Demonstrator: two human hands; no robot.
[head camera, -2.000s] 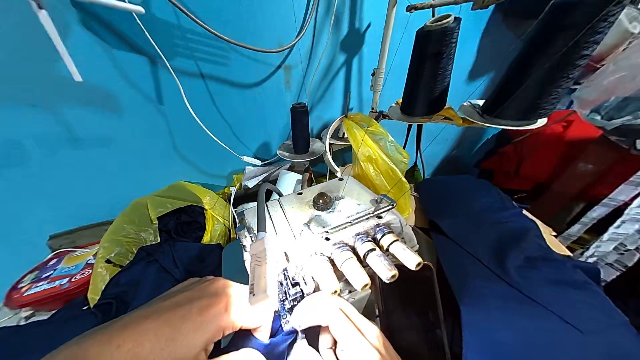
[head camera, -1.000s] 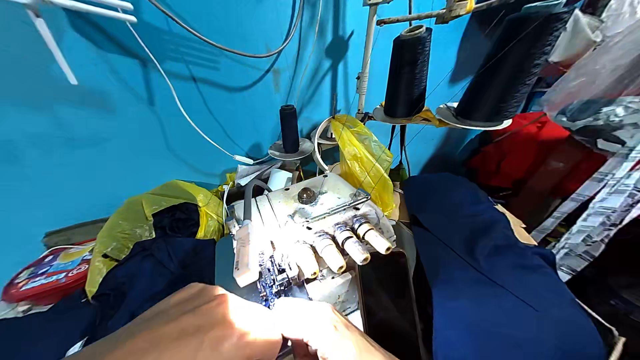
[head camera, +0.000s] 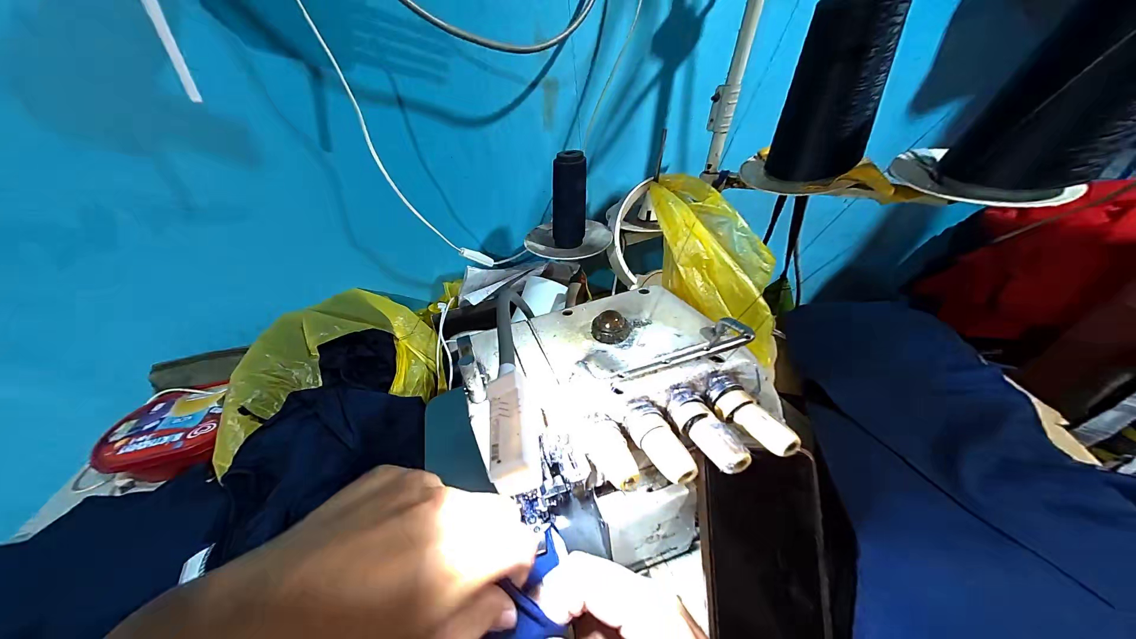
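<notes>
An overlock sewing machine (head camera: 652, 333) with several tension knobs stands in the middle, a bright lamp shining on its needle area. Just below the presser foot (head camera: 535, 508), my left hand (head camera: 444, 550) grips a piece of dark blue fabric (head camera: 543, 568). My right hand (head camera: 612, 595), closed on the same fabric at its right side, is partly cut off by the lower edge and washed out by the light. The fabric's upper end reaches the presser foot; its lower part is hidden by the hands and the frame edge.
Navy cloth (head camera: 328, 444) and a yellow plastic bag (head camera: 293, 355) lie left, beside a red case (head camera: 160, 435). More navy fabric (head camera: 958, 479) is piled right. Behind stand a small thread spool (head camera: 569, 200) and large thread cones (head camera: 839, 89). A dark flat panel (head camera: 763, 550) is right of the machine.
Against one second ago, my hands are more apart, and blue fabric shows between them below the presser foot, where the hands covered it. The view has shifted somewhat.
</notes>
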